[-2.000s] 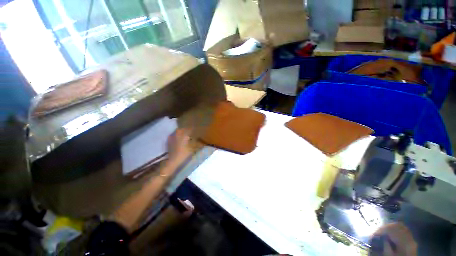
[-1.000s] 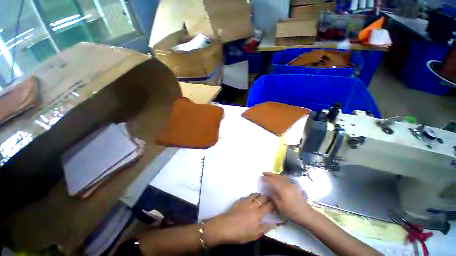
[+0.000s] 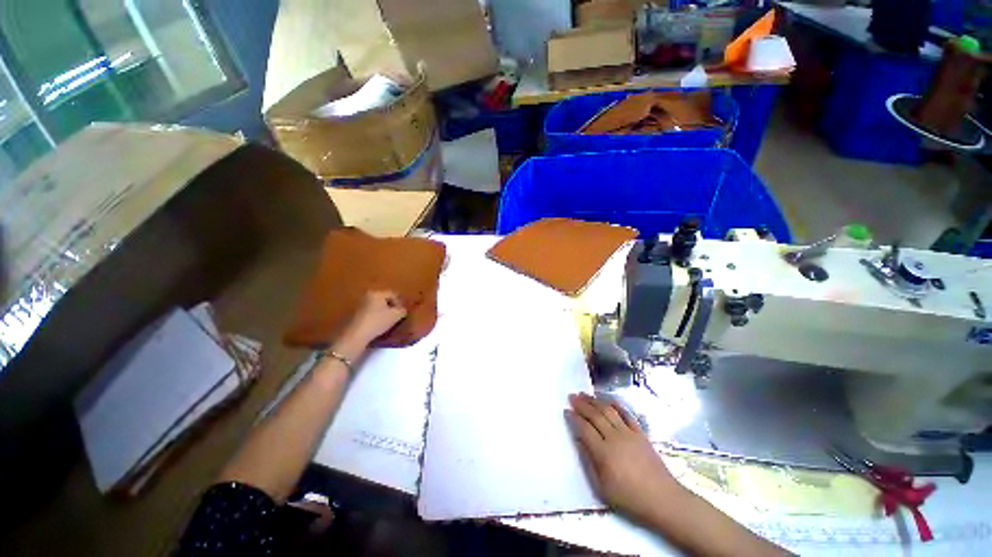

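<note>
A pale panel (image 3: 506,435) lies flat on the white table left of the sewing machine's needle area (image 3: 642,370); its upper edge blends into the table. My right hand (image 3: 620,452) rests palm down on its right side, fingers extended. My left hand (image 3: 381,318) is on the brown panels (image 3: 343,285) at the table's left side. Its fingers are curled on the top brown panel, which shows a crease beside the fingertips. Another brown panel (image 3: 560,252) lies behind the machine head (image 3: 653,294).
A carton (image 3: 272,207) at left holds pale panels (image 3: 158,397). Blue bins (image 3: 642,190) stand behind the table. Red-handled snips (image 3: 901,492) lie in front of the machine bed. A yellowish strip (image 3: 783,490) runs along the bed's front. More cartons (image 3: 590,57) are at the back.
My hands were together over the table and are now apart. The left has moved to the brown panels; the right lies flat on the pale panel. The view has shifted right.
</note>
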